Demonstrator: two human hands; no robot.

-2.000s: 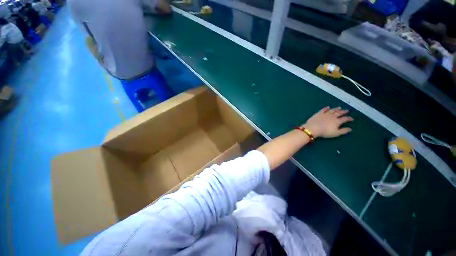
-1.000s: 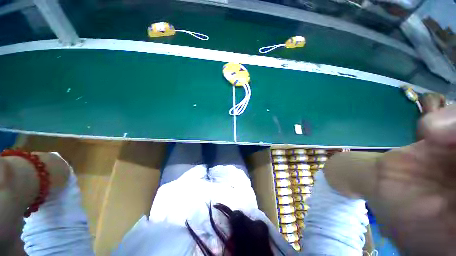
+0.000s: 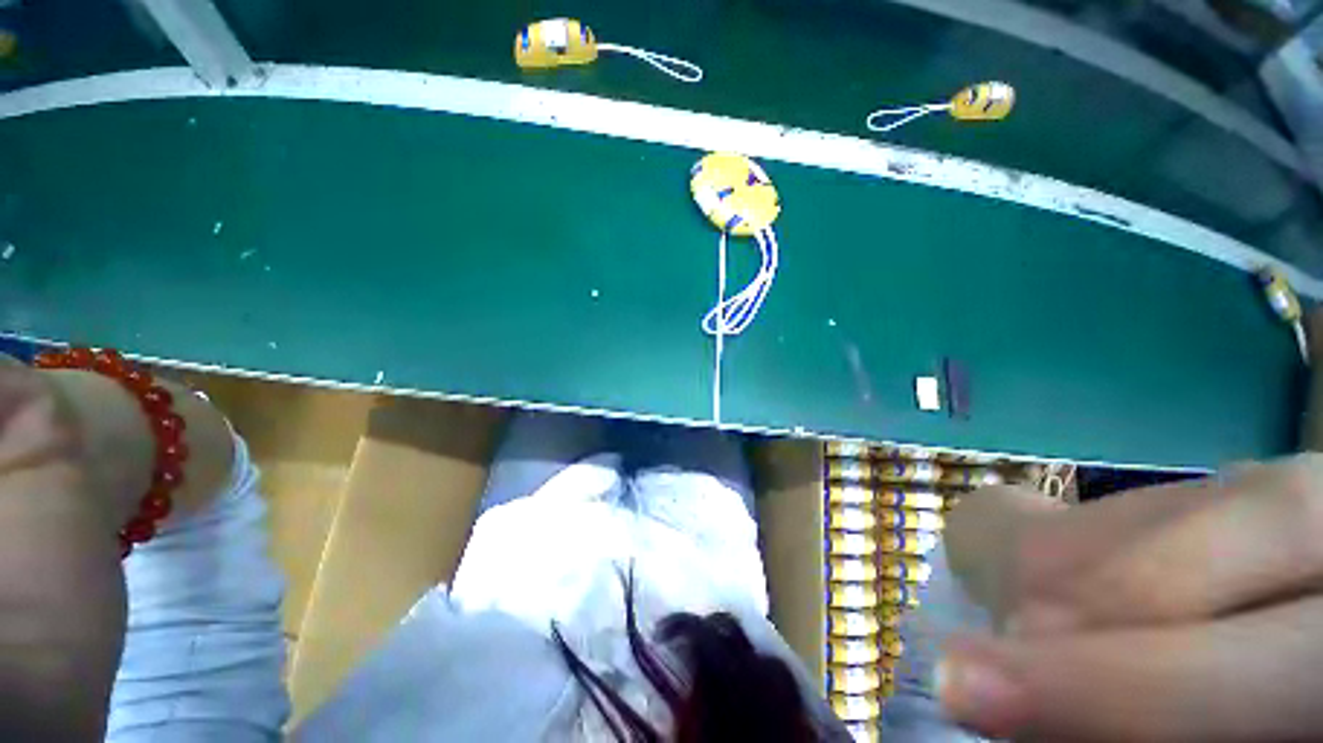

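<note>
A yellow corded unit (image 3: 736, 195) lies face-up on the green line surface (image 3: 435, 247), its white doubled cord beside the thin white seam line. My left hand (image 3: 51, 537) is large and cut off at the left edge, with a red bead bracelet on the wrist; its fingers cannot be made out. My right hand (image 3: 1161, 595) is close to the camera at the lower right, partly over the filled carton. Its fingers are bent and blurred, its far side is cut off, and whether it holds anything cannot be told.
Beyond the divider rail (image 3: 479, 99) lie two units, one left (image 3: 557, 44), one right (image 3: 982, 102). Another unit (image 3: 1278, 295) is at the far right. A small white-and-dark piece (image 3: 929, 392) lies near the front edge. The filled carton (image 3: 856, 581) and brown cardboard (image 3: 363, 508) flank my lap.
The view has swung from the open carton at the left to straight over the line. My left hand has left the green surface. My right hand has moved down from the far-right unit.
</note>
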